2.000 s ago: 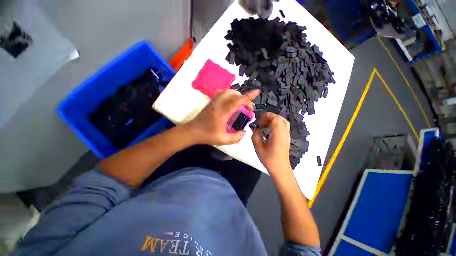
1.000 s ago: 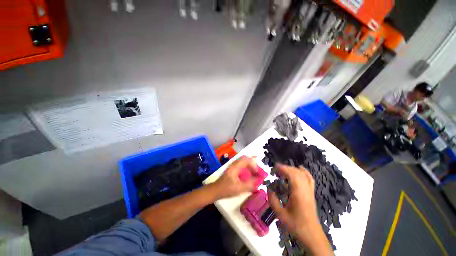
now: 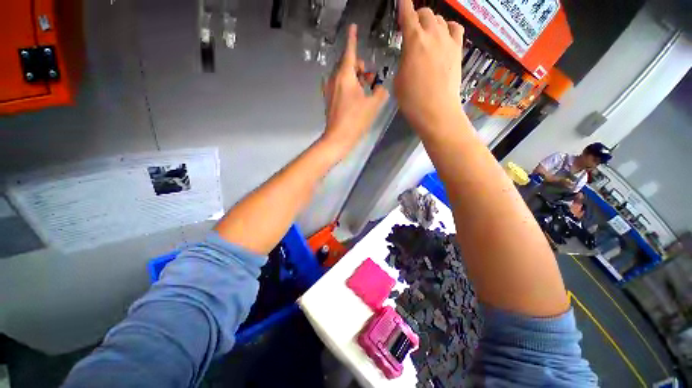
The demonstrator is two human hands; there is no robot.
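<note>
My left hand (image 3: 353, 102) is raised in front of the grey panel, index finger up and thumb apart, beside the hanging parts (image 3: 326, 26). A small dark and orange item shows by its fingers; contact is unclear. My right hand (image 3: 429, 64) is raised to its right, back towards me; its fingertips reach the top edge and any held thing is hidden. Below, the pink fixture (image 3: 377, 341) lies on the white tabletop (image 3: 330, 303) with black pieces in its slot. The plain pink square (image 3: 371, 283) lies beyond it. The heap of black pieces (image 3: 436, 295) is partly behind my right forearm.
A blue bin (image 3: 303, 254) stands left of the table, partly behind my left arm. A grey crumpled bundle (image 3: 417, 206) lies at the table's far end. Orange housing (image 3: 523, 30) is overhead at right. A posted sheet (image 3: 114, 201) is on the panel. A person (image 3: 565, 170) sits at another workstation.
Both hands have risen from the table to the hanging parts. The pink square, earlier at my left hand, now lies on the tabletop. The view has tilted up from the table.
</note>
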